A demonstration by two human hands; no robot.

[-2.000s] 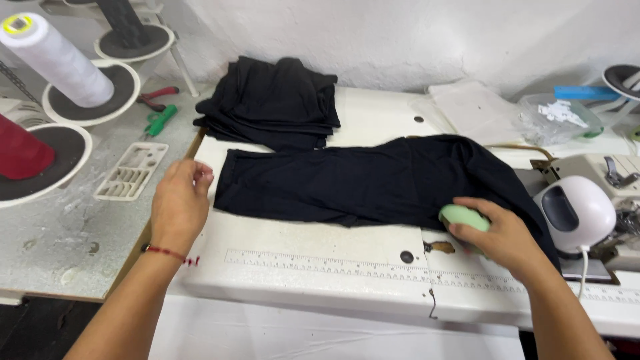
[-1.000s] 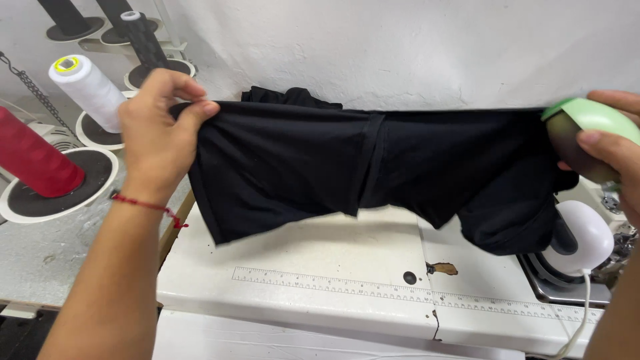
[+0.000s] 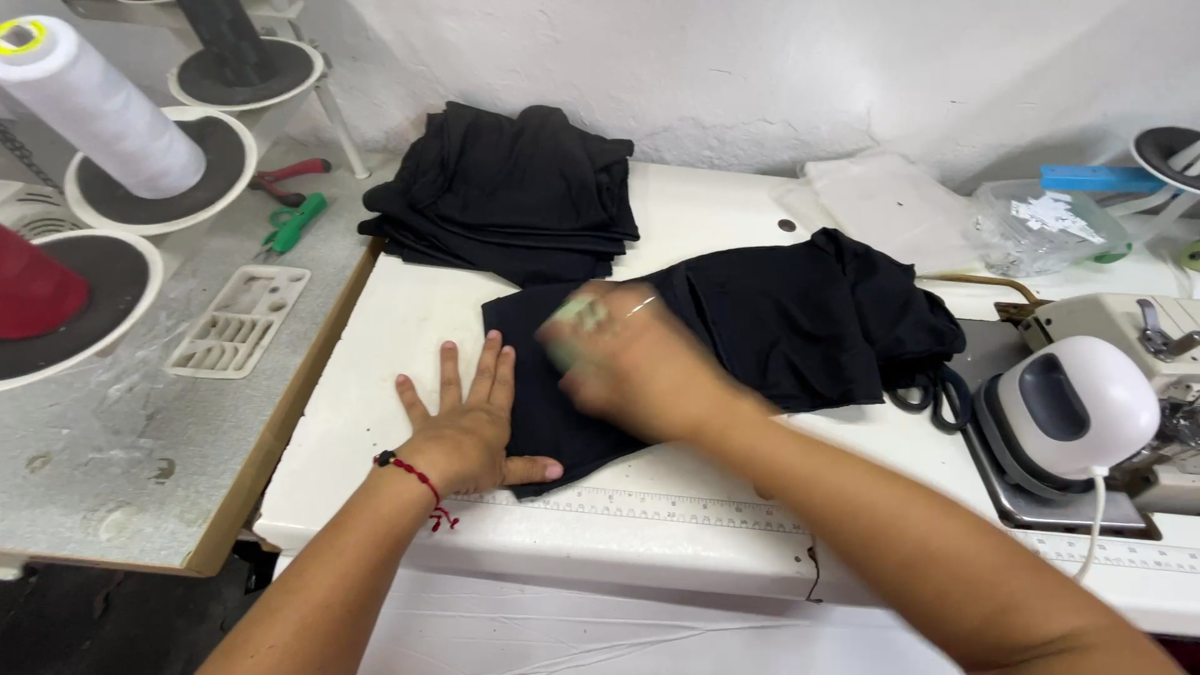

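Observation:
Black fabric (image 3: pixel 787 319) lies across the white table, partly bunched at its right end. My left hand (image 3: pixel 464 431) rests flat with spread fingers at the fabric's left edge, the thumb on its lower corner. Blurred by motion, my right hand (image 3: pixel 637 361) is closed around a light green object (image 3: pixel 572 328) over the fabric's left part; what the object is cannot be told. A folded pile of black fabric (image 3: pixel 516 187) lies just behind. Black scissor handles (image 3: pixel 937 394) stick out from under the fabric's right end.
A white mini heat press (image 3: pixel 1069 403) stands on a metal plate beside a sewing machine (image 3: pixel 1162 375) at the right. A ruler scale (image 3: pixel 675 506) runs along the table's front. Thread cones (image 3: pixel 103 103), green snips (image 3: pixel 295 223), red-handled pliers (image 3: pixel 291 173) and a plastic tray (image 3: pixel 239 322) occupy the left side.
One second ago both hands held the black fabric up, stretched between them; now it is down on the table. My left hand has let go and lies flat. My right hand has moved left with the green object.

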